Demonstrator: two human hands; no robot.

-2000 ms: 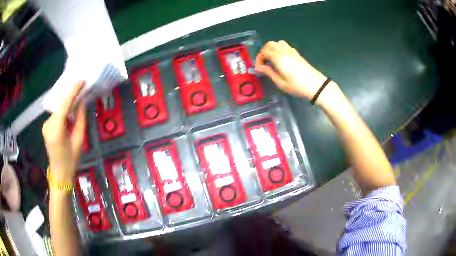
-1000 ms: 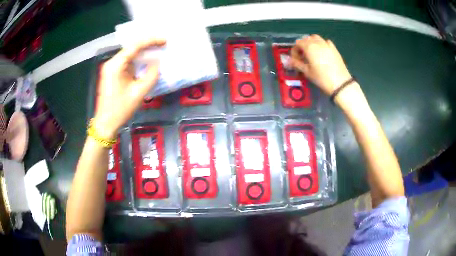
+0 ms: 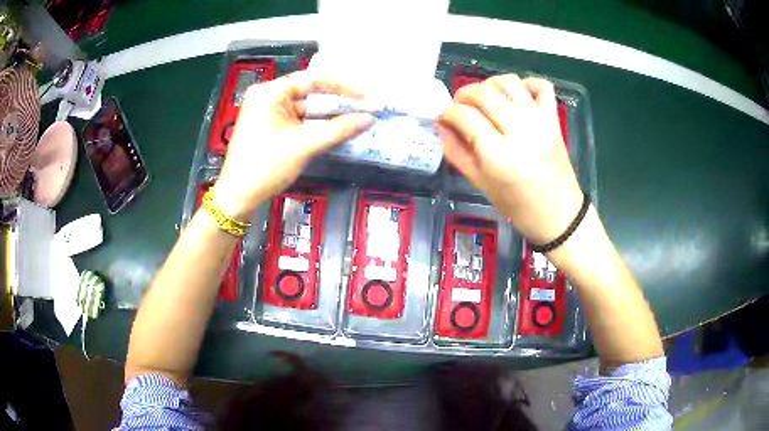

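The white label strip hangs down at the top centre, with a bluish label grid near its lower end. My left hand pinches the strip's left side. My right hand has its fingertips at the strip's right edge; a label between them is too small to tell. Below lies a clear blister tray with two rows of red units. A front-row red unit shows silver-white parts above a black ring. The strip and my hands hide much of the back row.
At the left lie a smartphone with its screen lit, a pink desk fan base with its round grille, white paper pieces, a green-and-white striped item and a small white box. A white stripe crosses the green surface.
My right hand has left the back-right red unit and moved left to the strip's edge. My left hand and the strip stand further right in the view. The view has shifted, showing more at left.
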